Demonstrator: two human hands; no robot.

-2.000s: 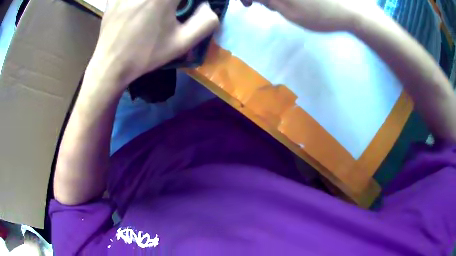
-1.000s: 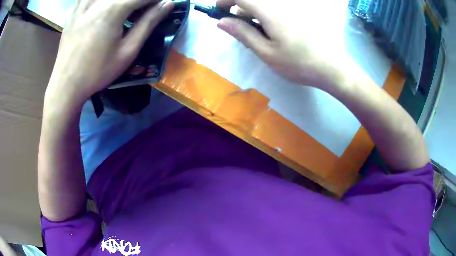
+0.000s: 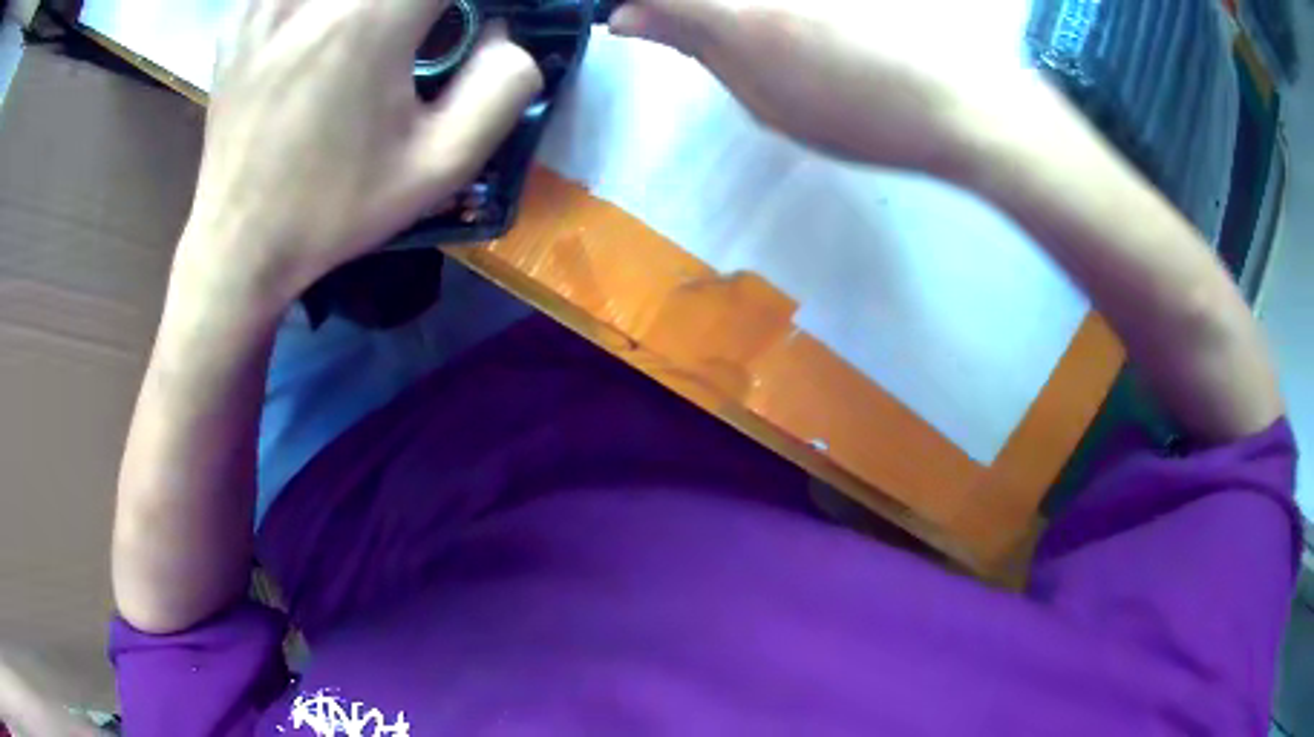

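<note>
A black housing unit (image 3: 497,195) with a round ring and openings sits at the bench's front edge, at the top of the view. My left hand (image 3: 339,137) lies over it and grips it, thumb on its face beside the ring. My right hand (image 3: 778,65) is at the unit's right side near the top edge of the picture. Its fingertips are at a small dark piece by the unit's edge; the fingers are partly cut off and blurred, so its hold is unclear. A black part (image 3: 382,288) hangs below the unit, off the bench edge.
The white bench top (image 3: 894,310) is edged with orange-brown tape (image 3: 663,303). Dark ribbed strips in clear plastic (image 3: 1153,101) lie at the far right. A brown carton flap (image 3: 72,331) is at the left. Part of a person's hand or arm (image 3: 36,706) shows at the lower left corner.
My right hand, which held a dark pen-like piece apart from the unit a second ago, has moved up against the unit's edge. My left thumb has shifted, and the ring shows again.
</note>
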